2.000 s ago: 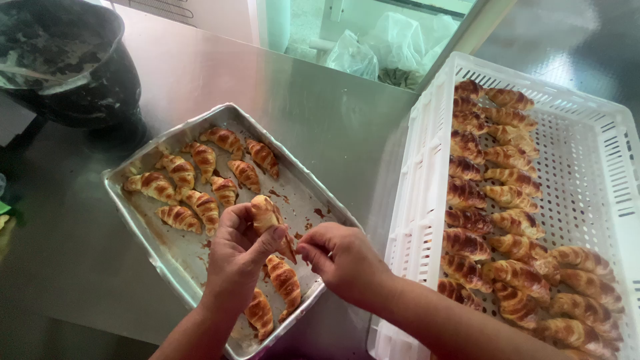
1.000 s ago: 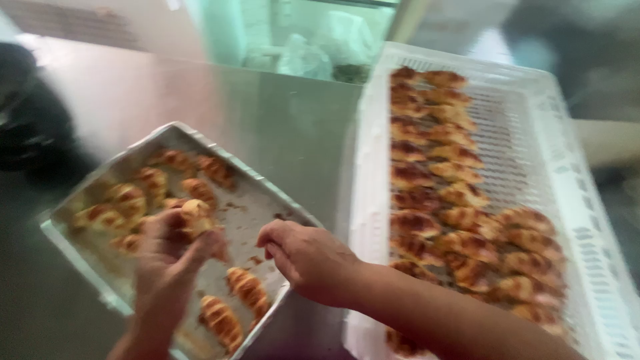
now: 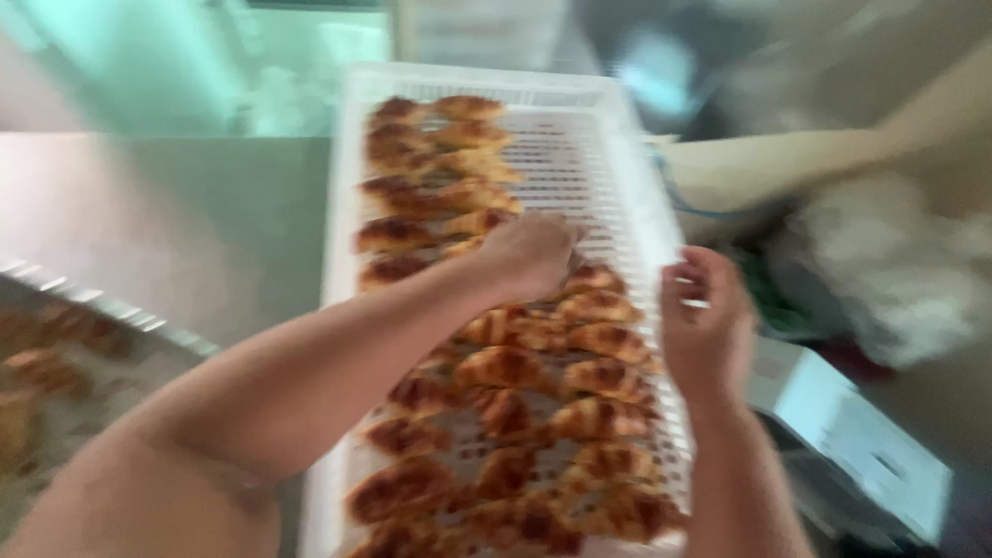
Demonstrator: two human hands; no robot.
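Rows of browned croissants (image 3: 504, 368) lie in a white perforated plastic crate (image 3: 554, 167). My left hand (image 3: 535, 252) reaches over the crate at the top of the right-hand row; its fingers point down and are blurred, so whether they hold a croissant is hidden. My right hand (image 3: 705, 322) is at the crate's right rim, fingers curled with a gap between them and no item seen in them. At the far left, part of a metal baking tray (image 3: 116, 306) shows, with blurred croissants (image 3: 46, 372) in it.
Both containers rest on a steel worktop (image 3: 232, 232). Right of the crate are a pale box (image 3: 860, 442), a clear plastic bag (image 3: 891, 271) and a thin blue cord (image 3: 697, 208). A greenish lit opening lies beyond the worktop.
Both hands have moved from over and beside the metal tray to the crate, the left one now inside it. The view has swung right.
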